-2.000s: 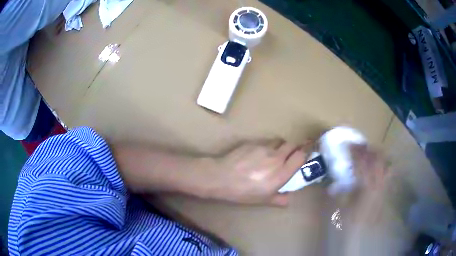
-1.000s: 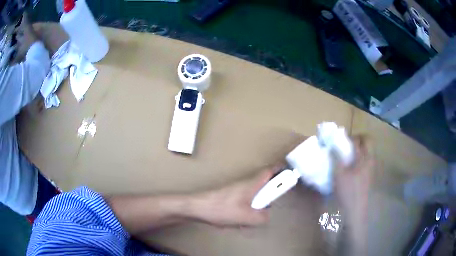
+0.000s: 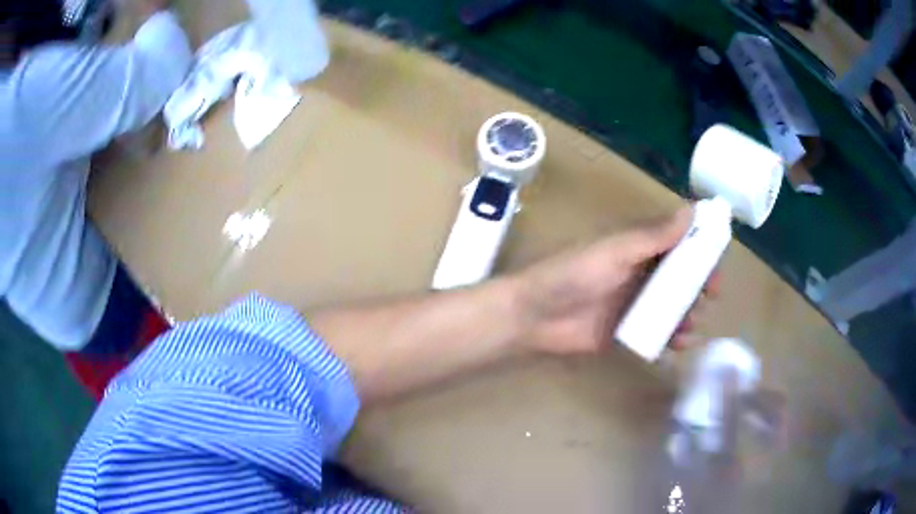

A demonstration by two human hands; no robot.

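My left hand (image 3: 593, 291) grips a white mini fan (image 3: 675, 281) by its handle, fingers around its edges. The fan's round head points up and right, near the bench's far edge. My right hand (image 3: 758, 417), blurred, is at the lower right, apart from the fan, and holds a bunched white cloth (image 3: 721, 387). A second white fan (image 3: 470, 236) lies on the brown bench, its dark display panel and grille facing up. My left forearm lies in front of its handle end.
A person's light-blue sleeve (image 3: 70, 141) is at the left. A crumpled white cloth (image 3: 263, 100) and a blurred white bottle (image 3: 291, 35) lie near it. A white box (image 3: 768, 95) is on the green belt (image 3: 613, 70). A pale upright (image 3: 884, 271) stands at the right.
My left hand has lifted the fan up and right and turned it. My right hand with the cloth has moved away from the fan, down. The view has shifted.
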